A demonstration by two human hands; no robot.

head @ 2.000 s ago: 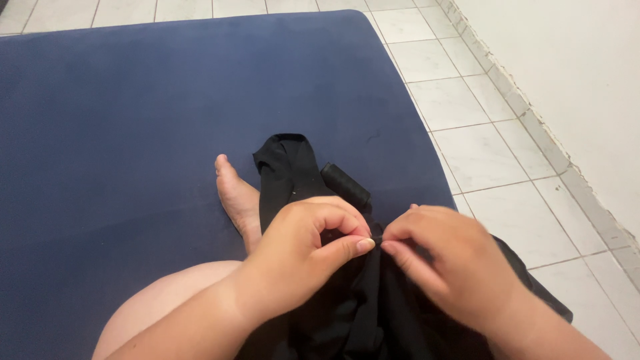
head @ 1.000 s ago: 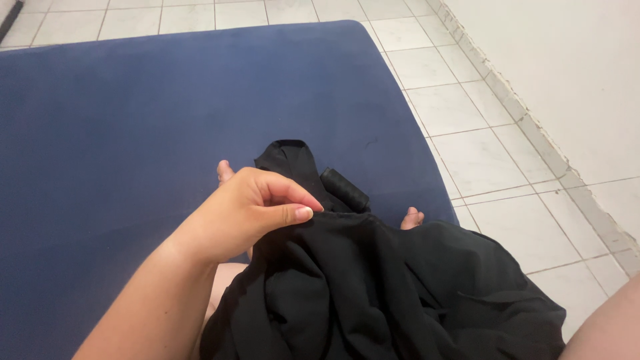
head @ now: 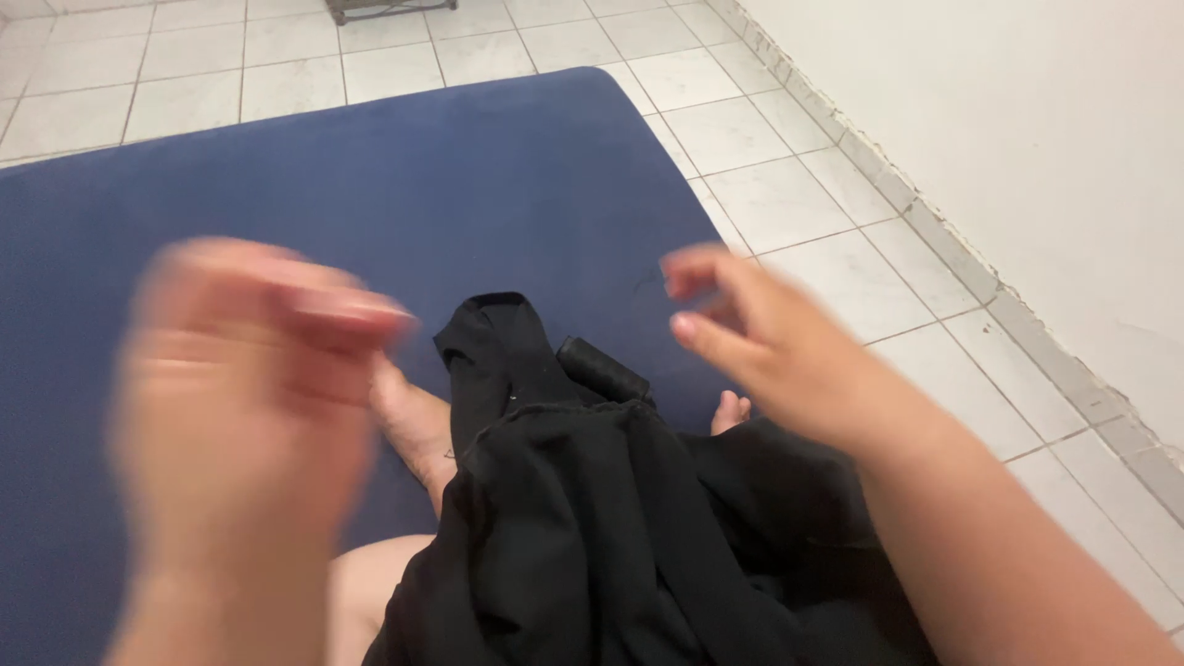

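Observation:
Black fabric, a garment by its look, lies in folds over my lap, with a narrow part stretching away from me onto the blue bed surface. Against that part rests a spool of black thread, tipped on its side. My left hand is raised left of the fabric, blurred, its fingers bent; whether it pinches something small cannot be made out. Over the right side of the cloth hovers my right hand, thumb and fingers slightly apart. A needle or thread between the hands cannot be seen.
The blue mattress-like surface reaches its far and right edges beyond my feet. White floor tiles surround it, and a white wall rises at the right. Part of a dark stand shows at the top. My bare foot is beside the fabric.
Both hands were together at the fabric two seconds ago; one second ago only the left pinched its edge. Now the left is off the cloth and the right is back in view. The view has tilted up.

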